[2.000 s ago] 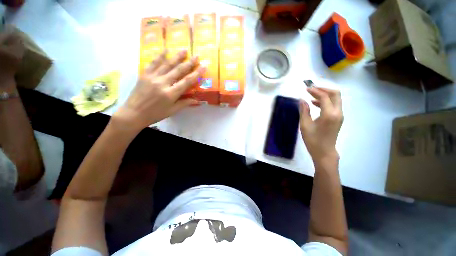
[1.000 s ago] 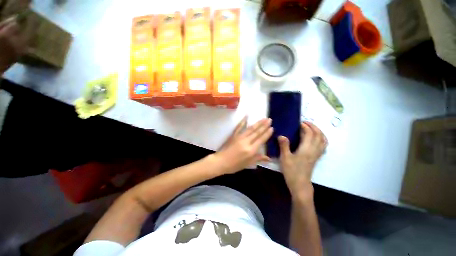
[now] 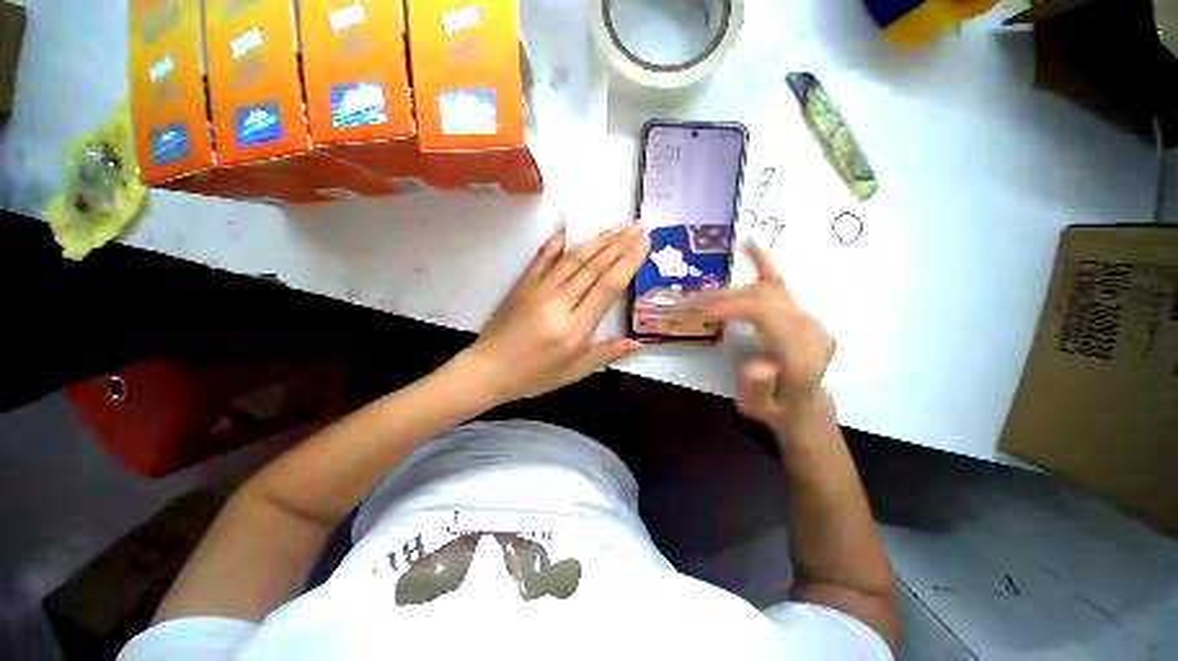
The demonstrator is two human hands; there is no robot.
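Observation:
A smartphone [image 3: 685, 233] lies face up on the white table, its screen lit with a pinkish and blue picture. My left hand [image 3: 556, 316] rests flat on the table at the phone's left edge, fingertips touching that edge, holding nothing visible. My right hand [image 3: 775, 338] is over the phone's lower right part, with a finger pointing at the screen; it is slightly blurred and grips nothing. Several orange product boxes [image 3: 472, 110] stand in a row at the upper left, cut off by the top edge.
A tape roll [image 3: 665, 39] lies above the phone. A utility knife [image 3: 833, 136] lies to its right, near pen doodles. A brown carton [image 3: 1098, 368] is at the right. A yellow wrapper [image 3: 97, 187] is at the left. A red bin [image 3: 194, 413] is below the table.
The phone's screen was dark and is now lit. My left hand came from the boxes to the phone. My right hand put down the knife and moved onto the phone. The view has moved closer.

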